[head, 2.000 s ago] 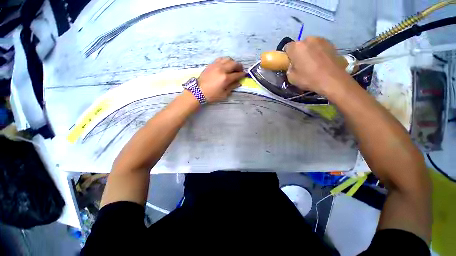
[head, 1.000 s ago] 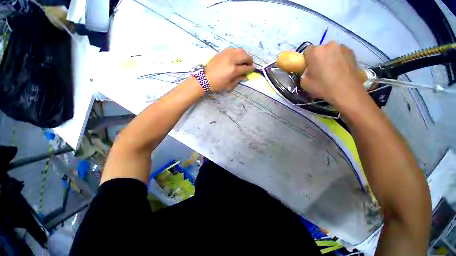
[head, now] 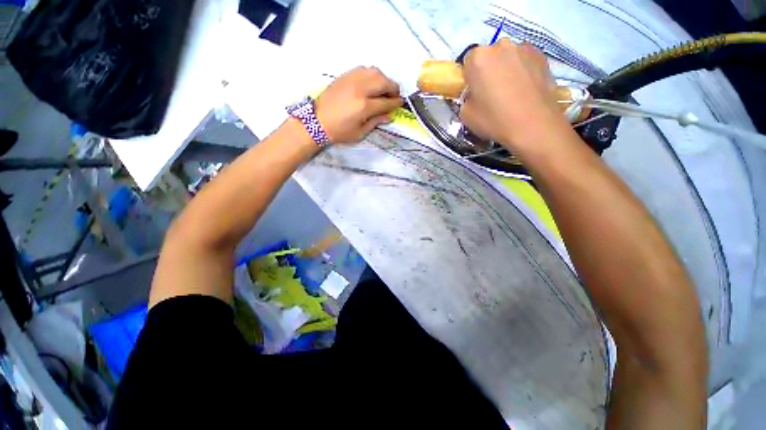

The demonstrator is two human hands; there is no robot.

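My right hand (head: 508, 91) grips the tan wooden handle of the steam iron (head: 441, 122), whose pointed tip faces left. A pen with a blue end (head: 498, 32) sticks up from behind this hand. The iron rests on the curved white piece and the yellow template (head: 534, 204), which shows in front of and to the right of the iron. My left hand (head: 354, 105) presses at the strip just left of the iron tip, fingers bent; whether it pinches the strip is hidden. The far right end of the strip is partly behind my right forearm.
The pale table (head: 453, 277) carries thin dark curved lines. A black plastic bag (head: 97, 63) is at upper left. A blue crate with yellow scraps (head: 290, 294) is below the table edge. The black hose and yellowish cord (head: 672, 63) run from the iron to the upper right.
The view has turned, so the table edge now slants down to the right and more of the crate shows. The iron stays near my left hand, on the strip.
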